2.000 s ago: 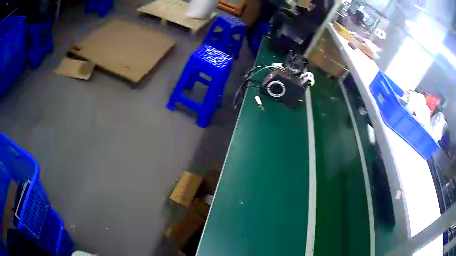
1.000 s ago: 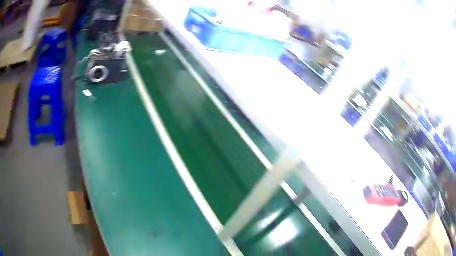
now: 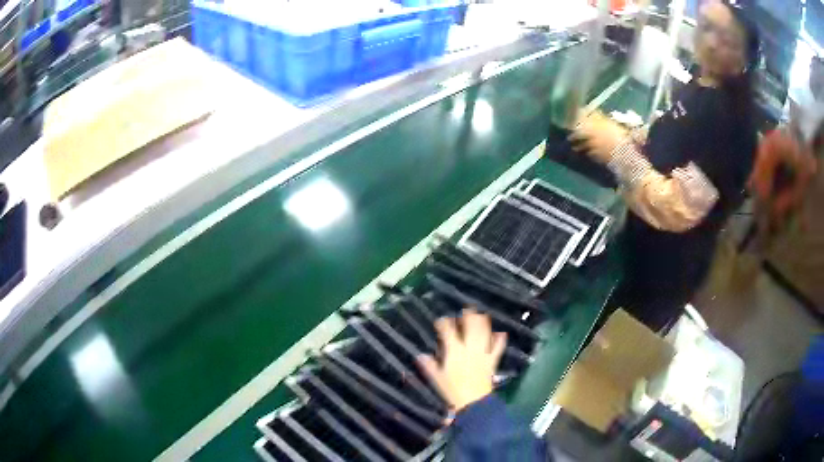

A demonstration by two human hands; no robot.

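Note:
A row of small solar panels (image 3: 361, 383) lies overlapping and tilted on the green bench, with dark faces and pale frame edges. My right hand (image 3: 467, 356) is bare, in a dark blue sleeve, reaching from the bottom edge. Its fingers are spread over the right part of the row; whether it touches the panels is unclear. It holds nothing that I can see. Flatter solar panels (image 3: 529, 236) with white frames lie beyond the row. My left hand is not in view.
A person (image 3: 678, 171) stands at the bench at right, arms over it, beside a dark piece. A blue bin (image 3: 316, 54) and brown cardboard (image 3: 126, 113) are on the white shelf (image 3: 230, 122). An open carton (image 3: 614, 365) and white tray (image 3: 714, 379) stand at lower right.
The view has swung right along the bench, away from the blue stools. The panels, the other person and my right hand have come into view.

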